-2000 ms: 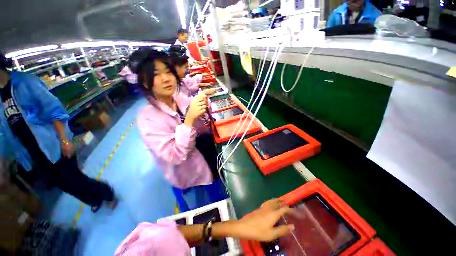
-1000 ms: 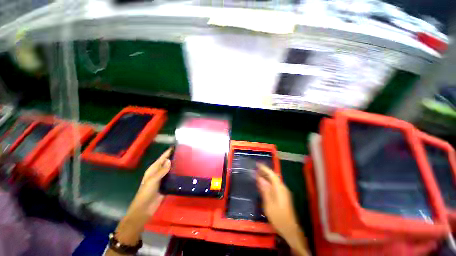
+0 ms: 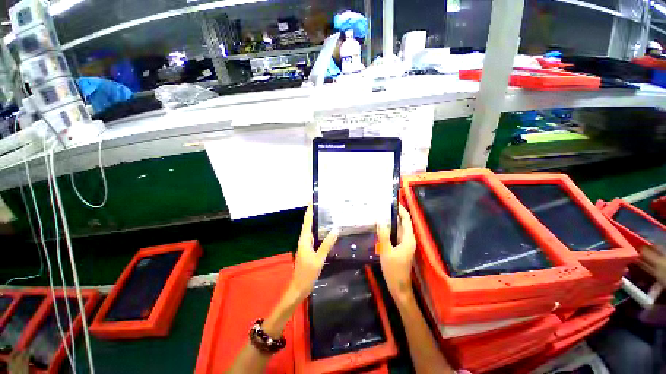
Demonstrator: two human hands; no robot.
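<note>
A tablet (image 3: 356, 191) is held upright in front of me, its screen bright white with a dark strip at the bottom. My left hand (image 3: 312, 256) grips its lower left edge and my right hand (image 3: 396, 252) its lower right edge, thumbs over the front. Below it, a second tablet (image 3: 345, 314) with a dark screen lies in an orange-red foam tray (image 3: 343, 365). To its left is an orange-red foam tray (image 3: 245, 318) with no tablet visible in it.
Stacked orange-red trays with dark tablets (image 3: 478, 226) stand at the right. Another trayed tablet (image 3: 146, 288) lies at the left, near white cables (image 3: 58, 241). Paper sheets (image 3: 263, 172) hang below the white shelf (image 3: 175, 131). Another person's hand (image 3: 652, 259) shows at the right edge.
The view has swung from the left side to the bench. The tablet, held in my left hand a second ago, is now raised in both hands. Its screen has turned from reddish to white.
</note>
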